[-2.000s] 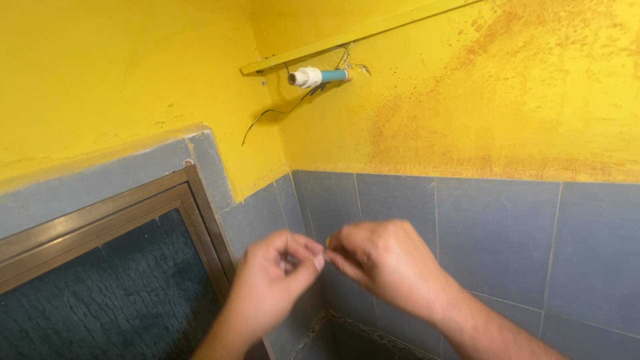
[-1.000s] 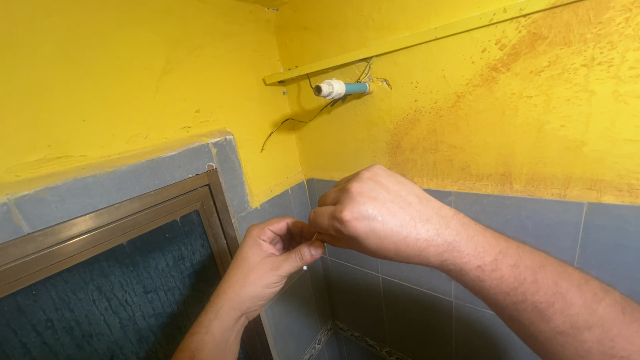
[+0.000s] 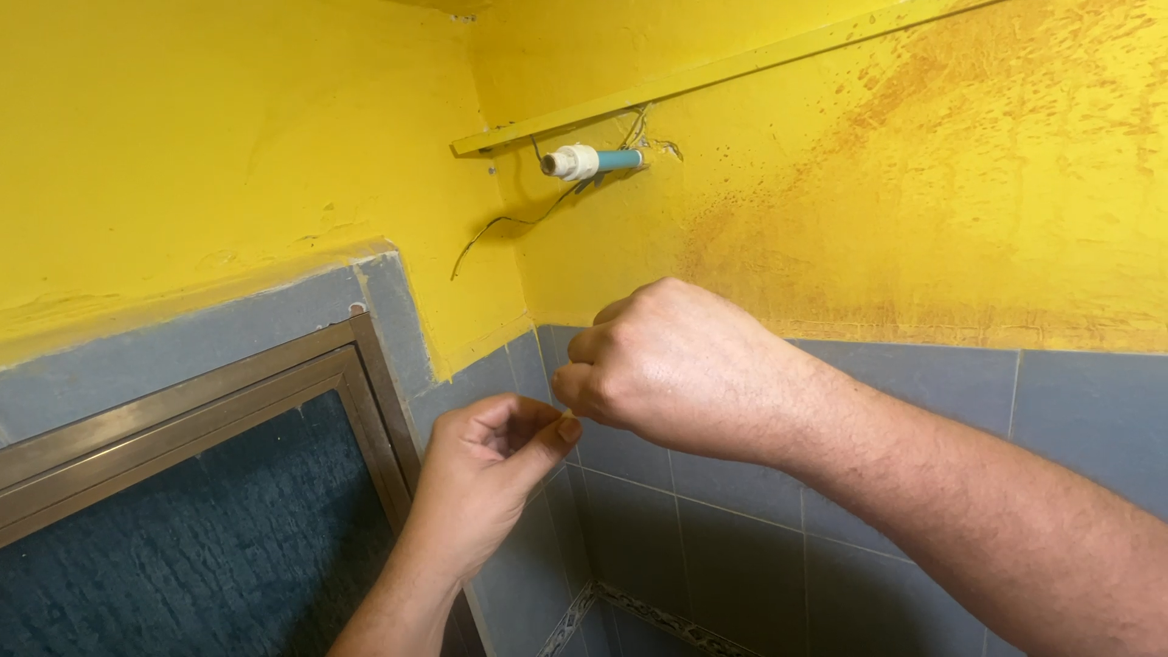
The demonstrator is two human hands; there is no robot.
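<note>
My left hand pinches a tiny whitish piece between thumb and forefinger; what it is cannot be told. Right beside it is my right hand, its fingers curled and its back toward the camera; whether it also grips the small piece is hidden. Above both hands, a blue pipe with a white threaded plastic fitting sticks out of the yellow wall. Thin dark electrical wires hang behind and below the pipe.
A yellow-painted strip runs along the wall just over the pipe. At the lower left is a brown metal window frame with dark textured glass. Blue-grey tiles cover the lower walls, meeting in a corner below the hands.
My right hand has turned so that its back faces the camera, and its forearm reaches farther across the view. My left hand stays close to it, fingertips pinched.
</note>
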